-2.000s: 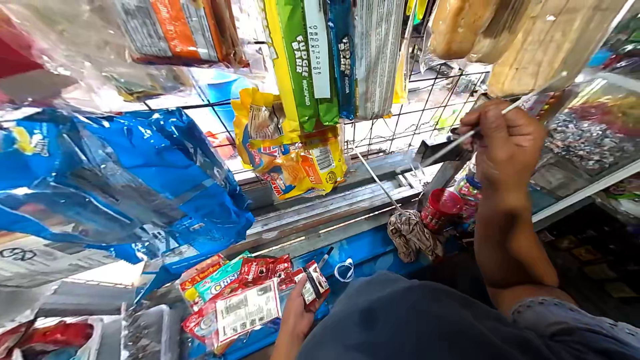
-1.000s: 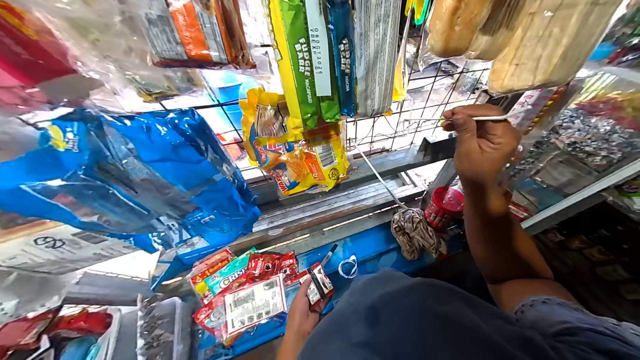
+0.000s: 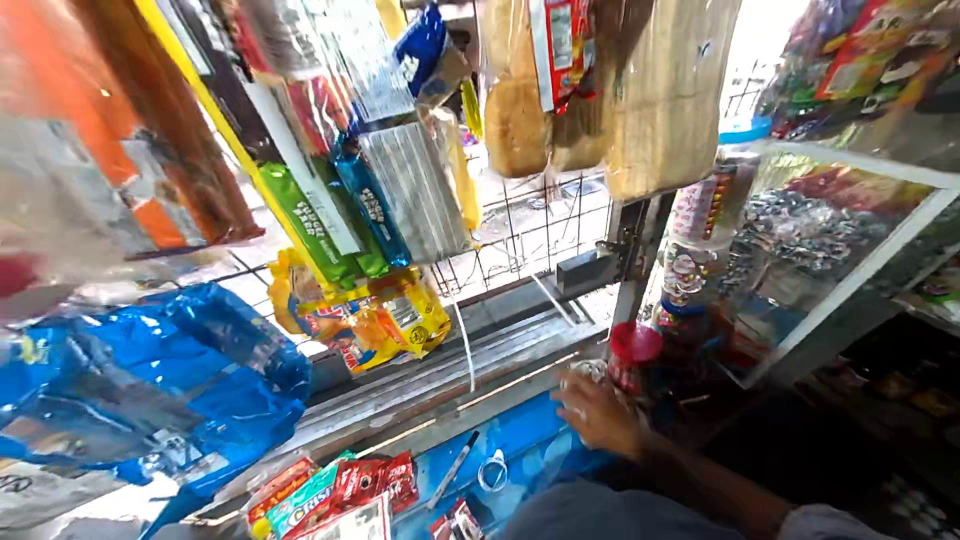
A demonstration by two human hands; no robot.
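Note:
My right hand is low at the right, over the blue surface, blurred. Its fingers are at a pale bundle of string or cloth, just left of a jar with a red lid. Whether the fingers grip the bundle is unclear. My left hand is out of view. At the bottom edge lies a small red and white packet, partly cut off. Beside it are a pen, a clear ring-shaped item and several snack packets in red and teal.
Snack packs, a yellow snack bag and bagged bread hang before a wire grille. A large blue plastic bag fills the left. A white-framed case with wrapped sweets stands right, beside stacked jars.
My right hand has come down from beside the grille to the pale bundle; the thin white item it held no longer shows in it. My left hand, earlier holding a small packet, has left the view.

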